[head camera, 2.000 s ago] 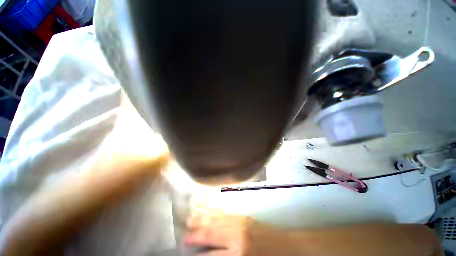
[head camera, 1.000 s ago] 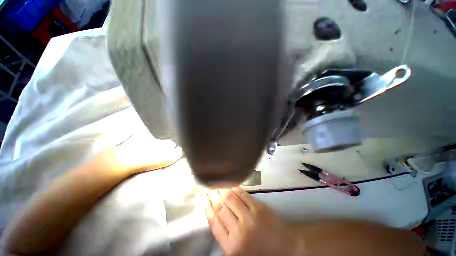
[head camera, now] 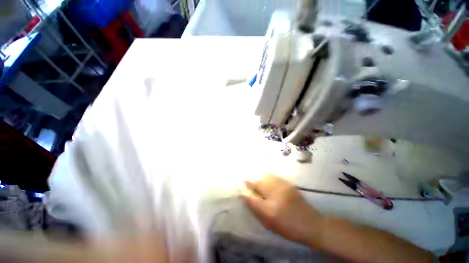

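Pale cloth (head camera: 128, 133) covers the left of the white machine table and hangs in folds over its front edge, washed out by the lamp. My right hand (head camera: 275, 205) lies at the table's front, below the needle area, with bent fingers pinching the cloth's edge. My left hand (head camera: 149, 249) is a blur at the bottom left, over the hanging cloth; its fingers cannot be made out. The off-white sewing machine head (head camera: 293, 77) stands behind my right hand. The presser foot area (head camera: 303, 154) is blurred.
Thread snips (head camera: 366, 191) with pink handles lie right of the needle area. The pale tension dial (head camera: 367, 102) sits on the machine. Behind the table are a blue object (head camera: 103, 11), a red object (head camera: 117, 38) and metal racks at the left. Dark clothing shows at the bottom.
The view has pulled back and shows more table. My right hand has come away from the needle area towards the front edge. My left hand has moved down from beside the head to the bottom left.
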